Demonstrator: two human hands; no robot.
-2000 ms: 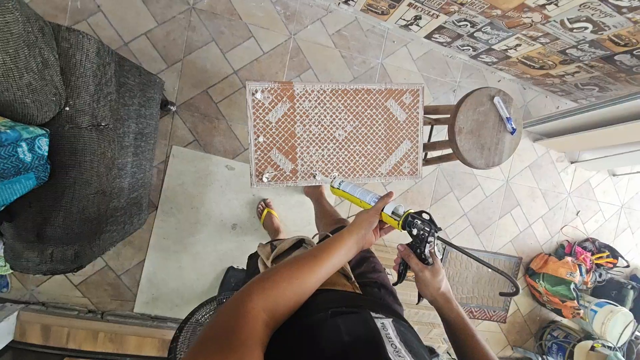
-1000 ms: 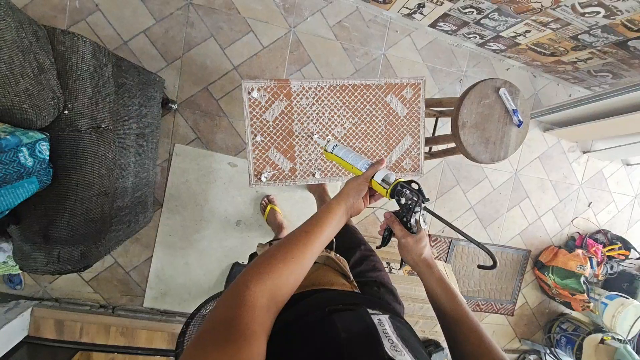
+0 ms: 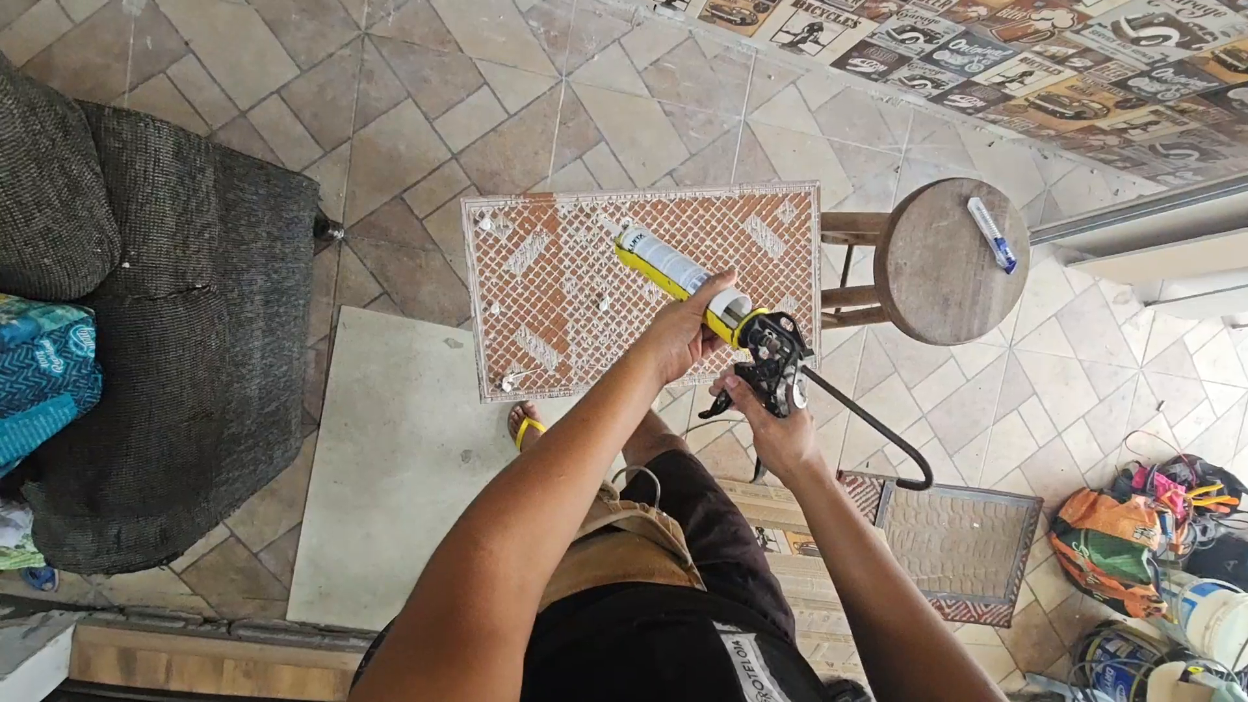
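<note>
My left hand (image 3: 684,331) grips the front of a yellow-framed caulking gun (image 3: 743,314) around its cartridge (image 3: 668,261). My right hand (image 3: 775,421) is closed around the gun's black handle and trigger. The cartridge's nozzle points up and left over a tile panel (image 3: 643,341), whose ribbed orange back is coated with whitish mortar residue. Small white dabs sit near the panel's left corners and around its middle. Whether the nozzle tip touches the panel I cannot tell. The gun's bent black rod (image 3: 868,424) extends down to the right.
A round wooden stool (image 3: 936,283) stands right of the panel, a utility knife (image 3: 993,234) on its seat. A dark covered sofa (image 3: 195,322) is at left, a pale slab (image 3: 390,468) on the tiled floor. Lower right are a mat (image 3: 960,546), a tool bag (image 3: 1107,551) and buckets.
The caulking gun, held in both hands, has moved from the panel's lower edge to over its middle. A white dab now shows near the panel's middle.
</note>
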